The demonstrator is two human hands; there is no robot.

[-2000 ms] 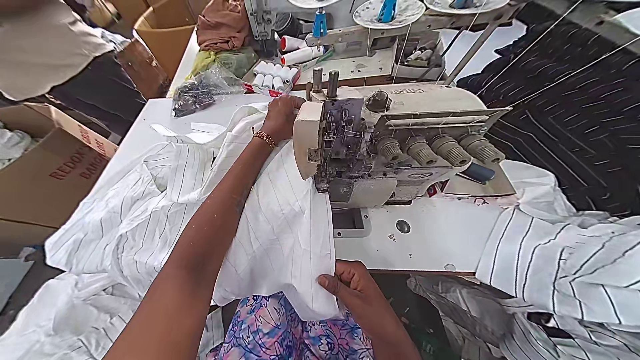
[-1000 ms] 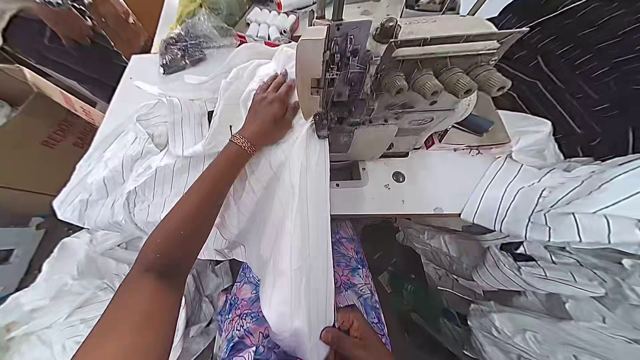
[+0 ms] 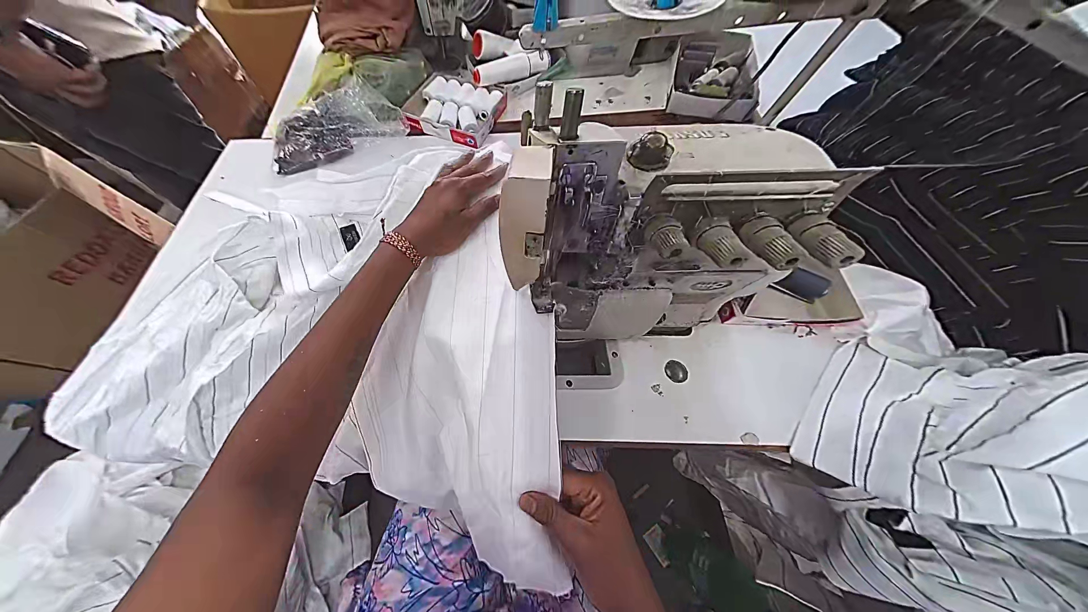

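Note:
A white pin-striped cloth runs along the left side of an overlock sewing machine and hangs over the table's front edge. My left hand, with a bracelet at the wrist, lies flat on the cloth beside the machine's head, fingers slightly spread and pointing away from me. Lower down, my right hand pinches the cloth's right edge between thumb and fingers, below the table edge. The machine's needle and presser foot are hidden behind its head. More of the striped garment lies bunched to the left.
White thread spools in a box and a plastic bag stand behind the cloth. Striped fabric is heaped at the right. A cardboard box is at the left, with another person beyond it.
Since one second ago my right hand has come up nearer the table edge, still pinching the cloth. My left hand has moved from gripping near the machine's far side to lying flat. The view shifts somewhat.

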